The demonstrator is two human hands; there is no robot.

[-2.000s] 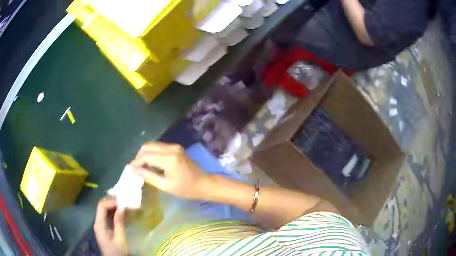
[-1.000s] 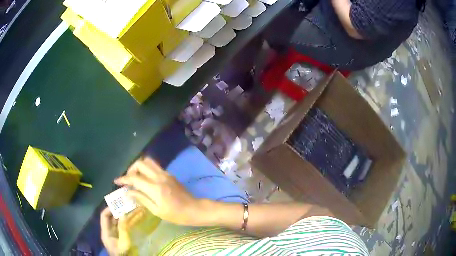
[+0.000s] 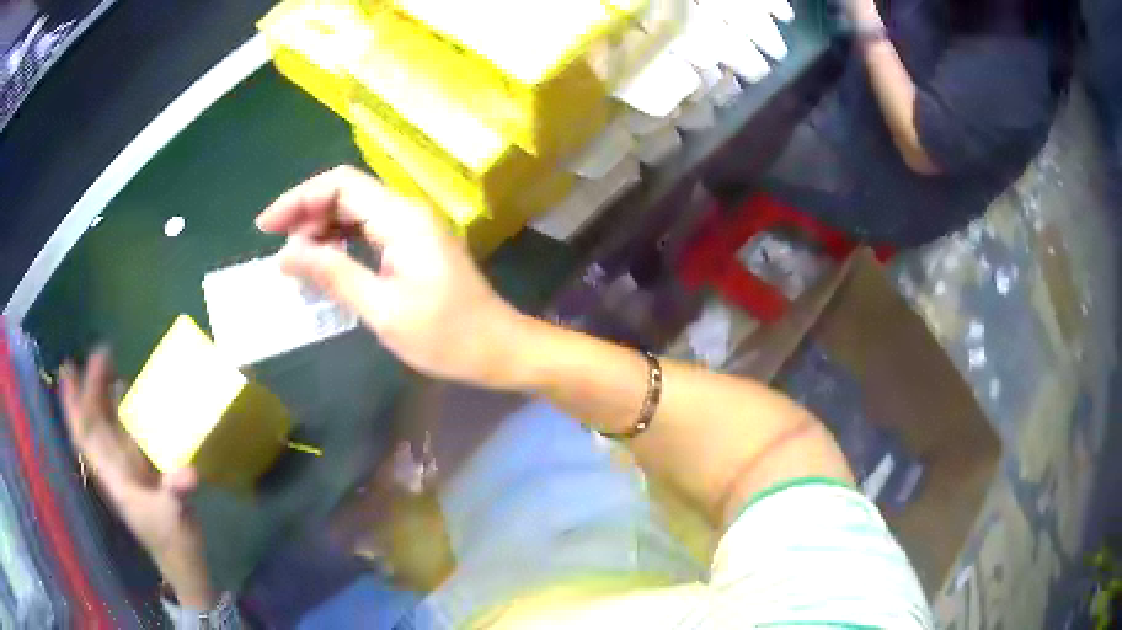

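A yellow retail box (image 3: 185, 391) stands on the dark green bench at the left. My left hand (image 3: 133, 462) is beside it, blurred, with fingers apart on its left and the thumb near its lower corner. A white label sheet (image 3: 261, 310) with faint print is right of and above the box. My right hand (image 3: 391, 277) is over the sheet's right part, fingers bent, and hides some of it. Blur hides whether my fingers grip the sheet.
Stacked yellow boxes (image 3: 492, 111) with white flaps stand at the bench's far side. A brown carton (image 3: 917, 418) and red stool (image 3: 738, 289) are on the floor at right. Another person's arm (image 3: 904, 105) shows at top right.
My hands have moved apart from the small white label they held low in front. The right went up to the larger sheet, the left out to the box. The view has shifted.
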